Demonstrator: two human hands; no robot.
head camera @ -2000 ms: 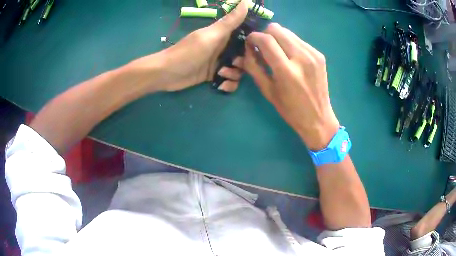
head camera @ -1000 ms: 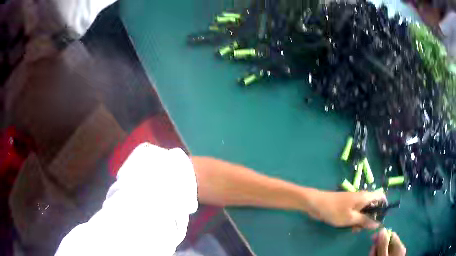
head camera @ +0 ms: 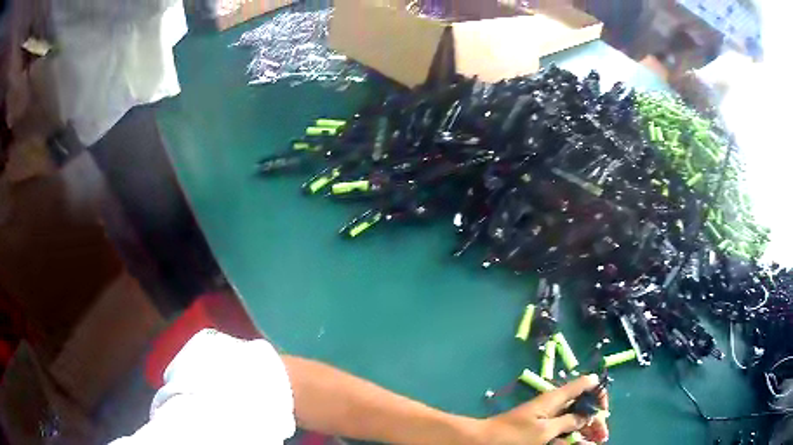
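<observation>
My left hand (head camera: 532,421) reaches in from the lower left, near the bottom edge. It is closed on a black device housing (head camera: 588,401), partly hidden by the fingers. Fingertips show at the housing's right side; I cannot tell whether they belong to my left or right hand. The rest of my right hand is not visible. Loose lime-green battery cells (head camera: 565,351) lie just beyond my left hand, with another cell (head camera: 620,357) to their right. A small white connector (head camera: 489,394) lies left of them.
A large heap of black housings (head camera: 539,191) spreads beyond the hand. A lime-green cell pile (head camera: 696,165) lies behind it at right. An open cardboard box (head camera: 391,43) and silvery small parts (head camera: 296,48) are at the back. The table edge (head camera: 213,248) curves at left. A person's pale clothing (head camera: 117,69) shows upper left.
The view has swung left and up, bringing the black heap, then the box and silvery parts, into view. My left hand still holds a black housing; my right hand has mostly or fully left the picture.
</observation>
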